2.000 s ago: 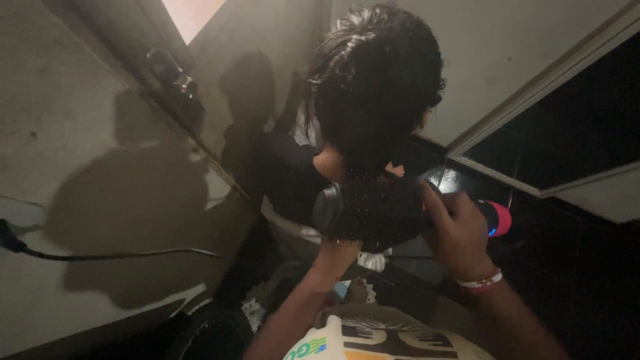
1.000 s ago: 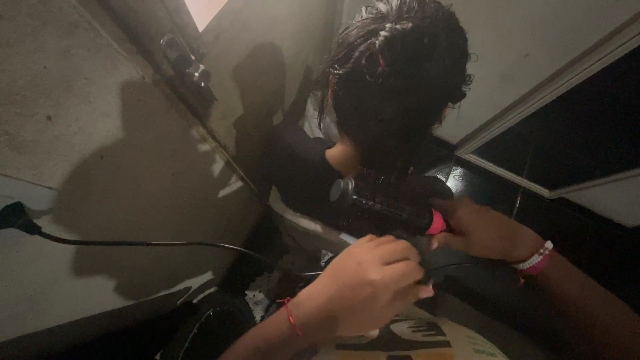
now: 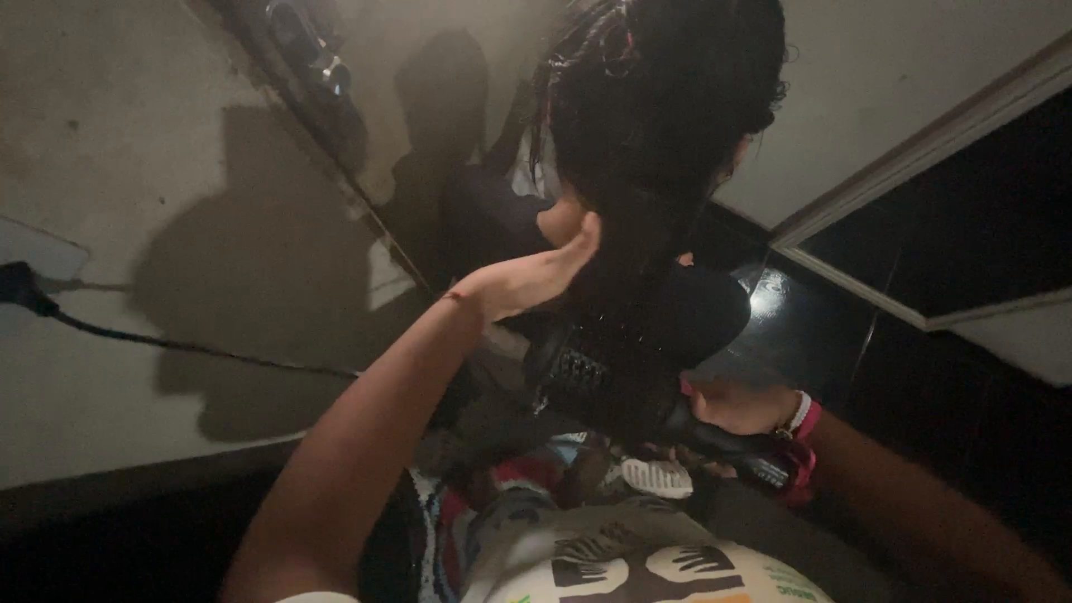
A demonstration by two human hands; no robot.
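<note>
A person with dark hair [image 3: 662,126], seen from behind, sits or crouches in front of me. My left hand [image 3: 540,272] is raised flat against the left side of the hanging hair near the neck, its fingers extended and nothing seen gripped. Below the hair lies the bristled barrel of a black hot-air styling brush [image 3: 603,377], with strands over it. My right hand [image 3: 741,406] is at the brush's handle, which has a pink part; the fingers are partly hidden. A white and a pink band circle my right wrist.
A black power cord [image 3: 193,350] runs from a plug at the left wall [image 3: 75,193] toward my left forearm. A framed dark panel [image 3: 946,218] stands at right above glossy dark floor tiles [image 3: 770,293]. A metal latch or lock [image 3: 314,50] is at upper left.
My left hand has moved from low in front of my body up to the hair. The brush, earlier beside the hair ends with its barrel showing, now has hair over it.
</note>
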